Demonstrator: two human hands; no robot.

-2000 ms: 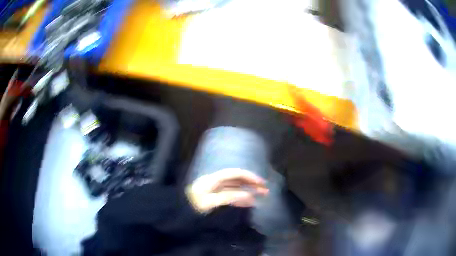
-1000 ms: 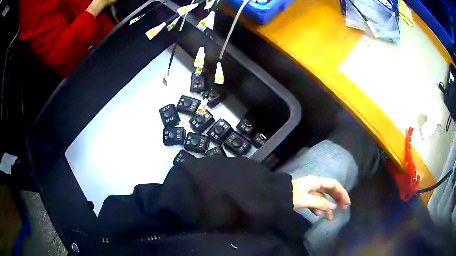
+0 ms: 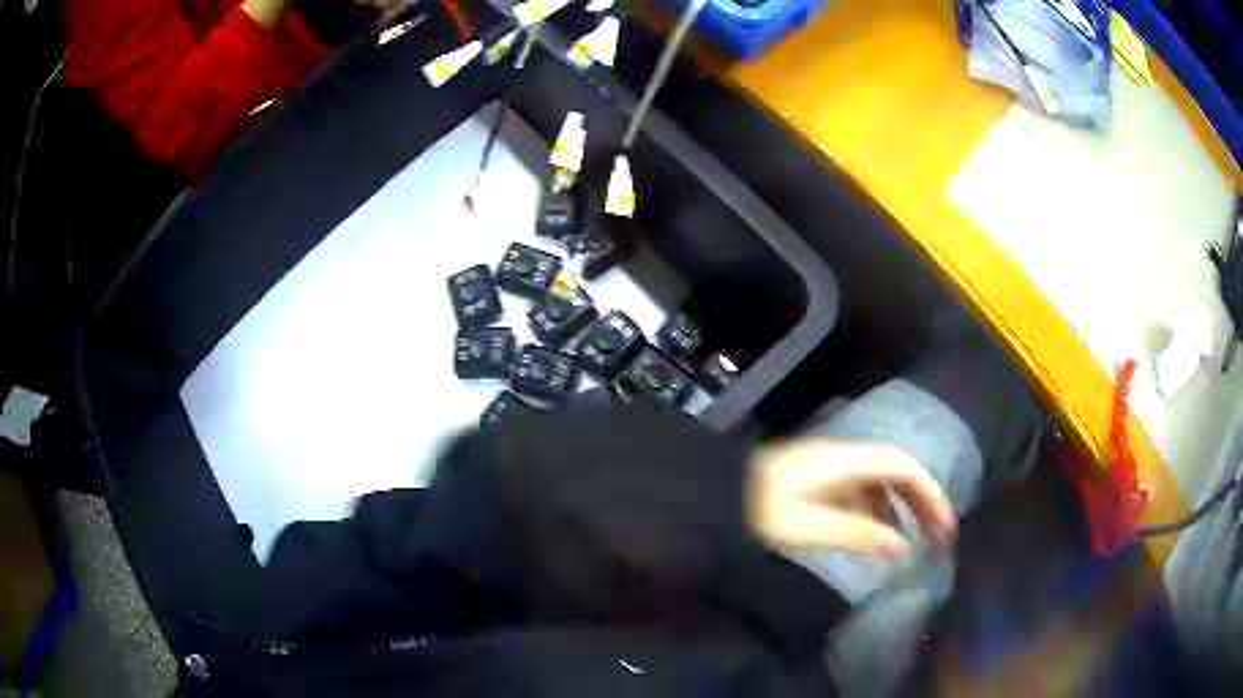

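Observation:
My left hand [image 3: 852, 502] is blurred at the lower centre right, above a grey-blue trouser knee. Its fingers are loosely bent and apart, with no object seen in it. Its dark sleeve crosses the near part of the black tote [image 3: 814, 293]. Several small black electronic units [image 3: 543, 370] lie loose on the white liner sheet [image 3: 320, 396], mostly toward the tote's right side. The sleeve hides part of the nearest ones. Cable leads with white-and-yellow tags [image 3: 620, 187] hang over the tote's far edge. My right hand is not in view.
The yellow-edged bench [image 3: 872, 137] curves along the right, with a red-handled air blow gun [image 3: 1115, 498] at its near edge. A clear plastic bag [image 3: 1043, 62] and crumpled white tissue [image 3: 1183, 349] lie on it. A blue bin [image 3: 763, 25] is at the top. A person's red sleeve [image 3: 205, 89] is upper left.
The view has swung from the blurred bench to the tote, then shifted slightly. Since the last earlier frame, my left hand has moved a little left and up. Nothing has visibly been picked up.

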